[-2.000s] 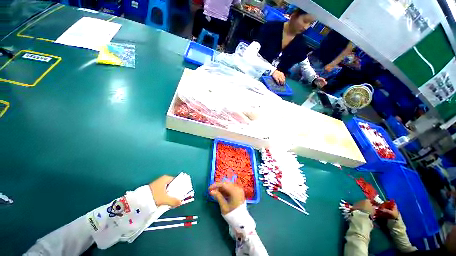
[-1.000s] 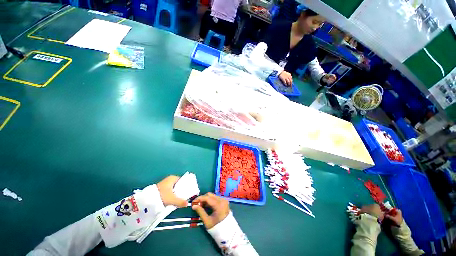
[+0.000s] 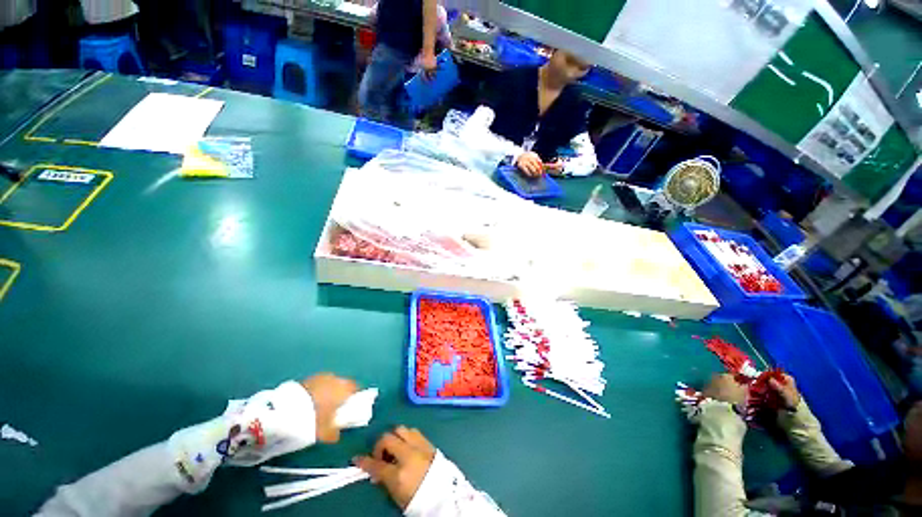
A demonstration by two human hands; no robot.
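Note:
My left hand (image 3: 330, 406) is closed around a bundle of white sticks (image 3: 357, 408), with their ends fanned out past the fingers. My right hand (image 3: 402, 464) is lower and to the right, its fingertips closed at the right end of a white stick. A few white sticks (image 3: 308, 489) lie there low on the table; my fingers hide their right ends. The small blue tray of red caps (image 3: 470, 343) is beyond my hands, with its blue bottom showing at one spot. A pile of capped sticks (image 3: 561, 348) lies to its right.
A long cream box (image 3: 404, 276) with a clear plastic bag (image 3: 425, 202) lies behind the tray. At the right, another worker's hands (image 3: 743, 392) hold red pieces beside blue bins (image 3: 824, 374). A seated worker (image 3: 536, 111) is across the table, near a fan (image 3: 693, 184). White paper (image 3: 162, 121) lies far left.
My right hand went from the tray to the bundle, then down to the sticks on the table. One more stick shows there. My left hand still holds the bundle. The camera view has shifted.

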